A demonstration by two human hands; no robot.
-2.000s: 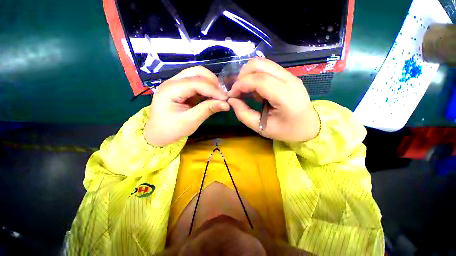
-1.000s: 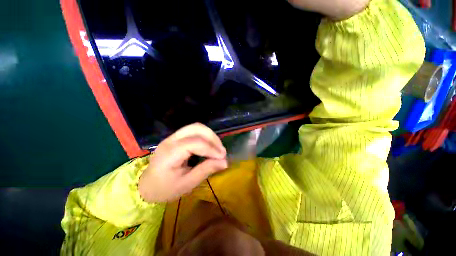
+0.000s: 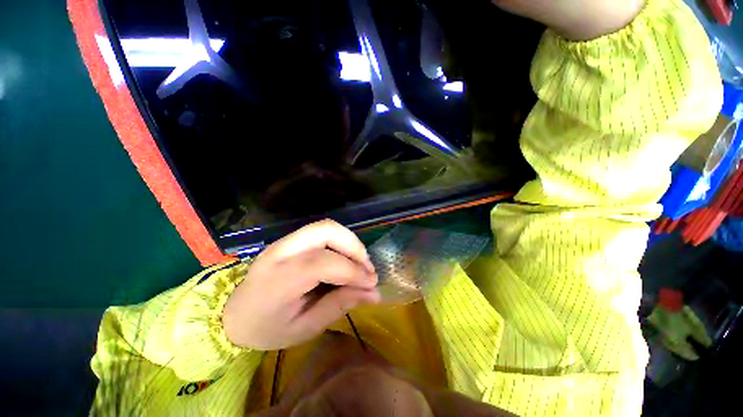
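Note:
The glossy black display panel [image 3: 301, 106] lies in front of me with bright light reflections on it. An orange-red frame [image 3: 134, 138] borders it on the left and along part of the near edge. My left hand [image 3: 301, 285] pinches a clear, flimsy film sheet with rows of small dots [image 3: 428, 254] between thumb and fingers, just below the panel's near edge. My right hand [image 3: 588, 15] is reached far forward over the panel's right side. Only its wrist side shows at the top edge; the fingers are cut off.
A shiny green bench surface [image 3: 41, 179] lies to the left. At the right are a blue bin [image 3: 684, 189], a tan cardboard tube [image 3: 717, 145] and red items [image 3: 707, 213]. My yellow right sleeve [image 3: 595, 122] covers the panel's right part.
My right hand has left the film and reached forward. My left hand keeps hold of the film, which now shows spread out to its right. The view has shifted, showing more panel.

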